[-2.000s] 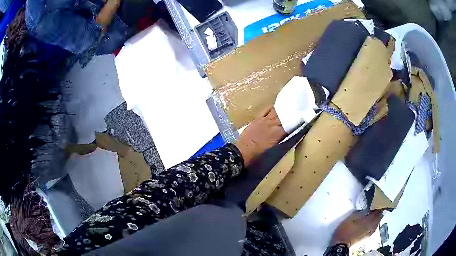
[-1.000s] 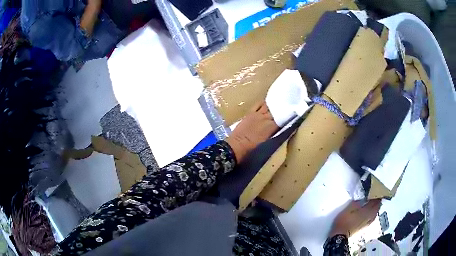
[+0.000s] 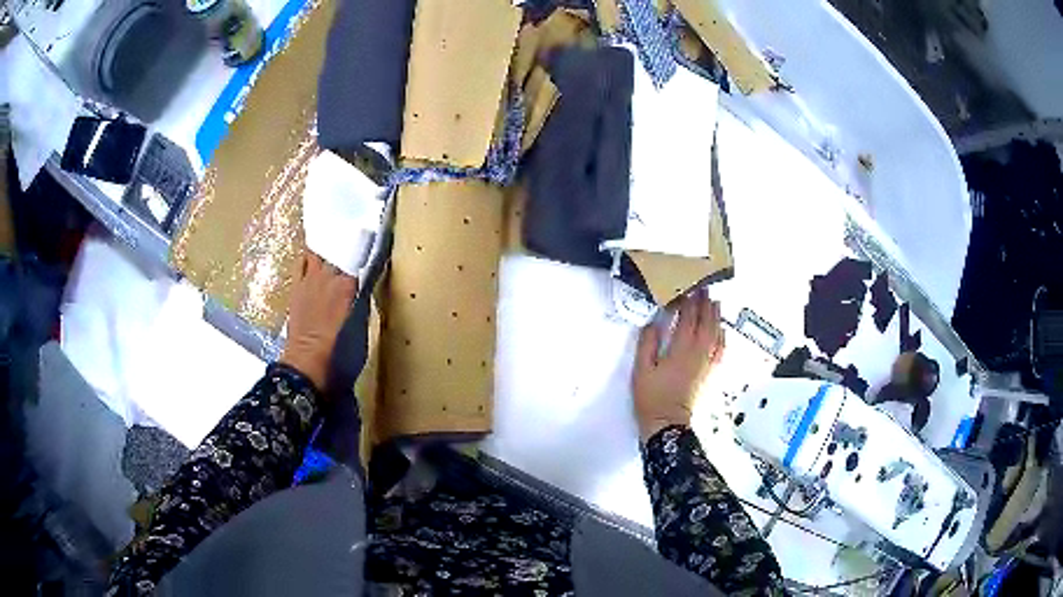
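Observation:
A long tan paper pattern [image 3: 437, 303] with small dark dots lies in front of me, a blue-grey checked strip [image 3: 449, 175] across it. Dark cloth panels lie beside it, one at the upper left [image 3: 364, 76] and one on the right [image 3: 579, 163]. My left hand [image 3: 317, 313] is at the lower edge of a crumpled white piece [image 3: 342, 216]; its fingertips are partly hidden, so a grip cannot be told. My right hand [image 3: 680, 362] lies flat, fingers a little apart, at the tip of a smaller tan piece [image 3: 676, 275] under a white rectangle [image 3: 673, 163].
A white sewing machine head [image 3: 857, 461] stands at the right, dark scraps [image 3: 836, 306] behind it. A shiny brown sheet [image 3: 251, 210] lies at the left. White sheets [image 3: 152, 338] lie lower left. A dark tray [image 3: 160, 181] and a small jar [image 3: 227, 29] are at the upper left.
The view has turned to the right, so the pieces now run upright and the machine head shows. My left hand is still at the white piece and my right hand still near the smaller tan piece.

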